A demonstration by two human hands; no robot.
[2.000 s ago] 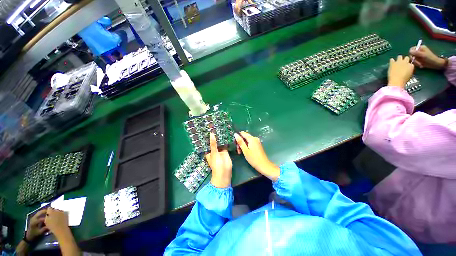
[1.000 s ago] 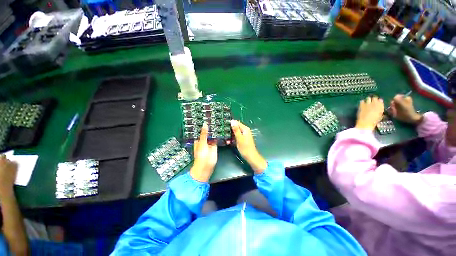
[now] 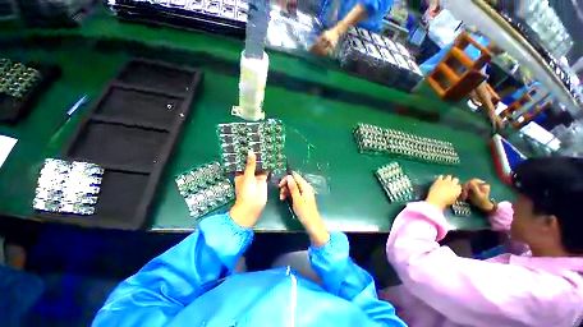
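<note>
A green circuit board panel is held in front of me, just below the whitish wrapped post base. My left hand holds its lower edge, with a finger or thumb on its face. My right hand is at the panel's lower right corner and pinches thin dark tweezers. Whether the tweezer tips touch the panel is too small to tell. Another panel lies on the bench left of my left hand. Thin green offcuts lie right of the held panel.
A long black compartment tray is at left, with a bright panel on its near end. Rows of stacked panels and a loose panel are at right. A person in pink works there. The post stands ahead.
The view has turned to the right. My right hand has moved off the panel's right edge to below its corner, and the tweezers now show in it. My left hand still holds the panel.
</note>
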